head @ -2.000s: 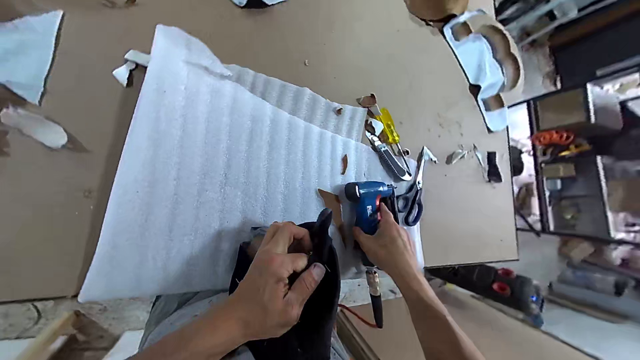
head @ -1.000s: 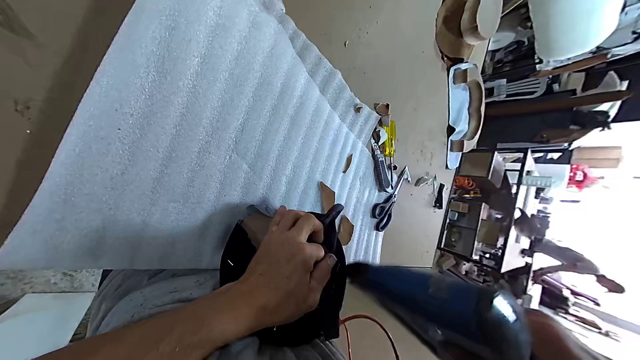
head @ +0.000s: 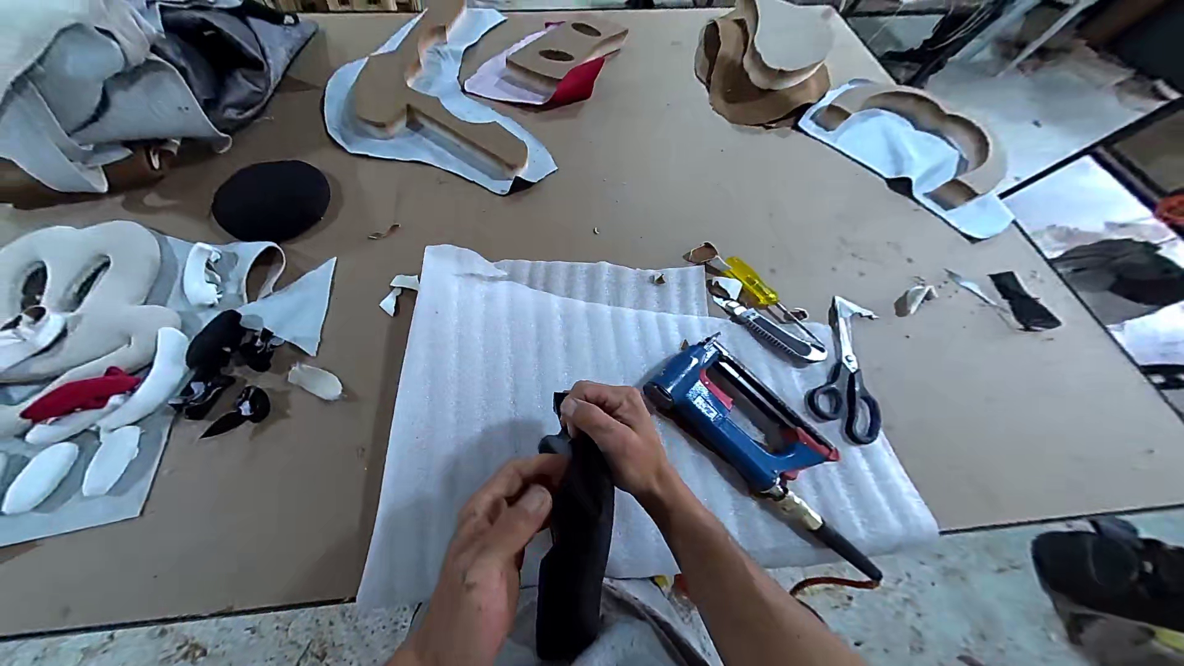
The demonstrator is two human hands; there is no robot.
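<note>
A strip-like piece of black fabric [head: 578, 546] hangs between my hands over the near edge of the white foam sheet [head: 518, 361]. My right hand [head: 615, 430] pinches its upper end. Against its left side, the fingers and thumb of my left hand [head: 509, 518] hold the fabric; what lies inside the fold is hidden. Just right of my right hand a blue pneumatic staple gun [head: 740, 416] rests on the foam, its hose running toward the near edge. Beyond it lie a utility knife [head: 772, 331], a yellow-handled screwdriver [head: 754, 282] and scissors with dark handles [head: 844, 388].
Padded white shapes [head: 102, 268] and small black pieces [head: 217, 342] lie at the left, below a black oval [head: 271, 200]. Fabric is heaped [head: 157, 83] at the back left. Cut board shapes on fabric [head: 444, 120] and a curved one [head: 906, 148] stand along the back.
The staple gun, in my right hand in both earlier frames, now lies on the foam. My right hand has moved onto the black fabric. The view has shifted to show more of the left side.
</note>
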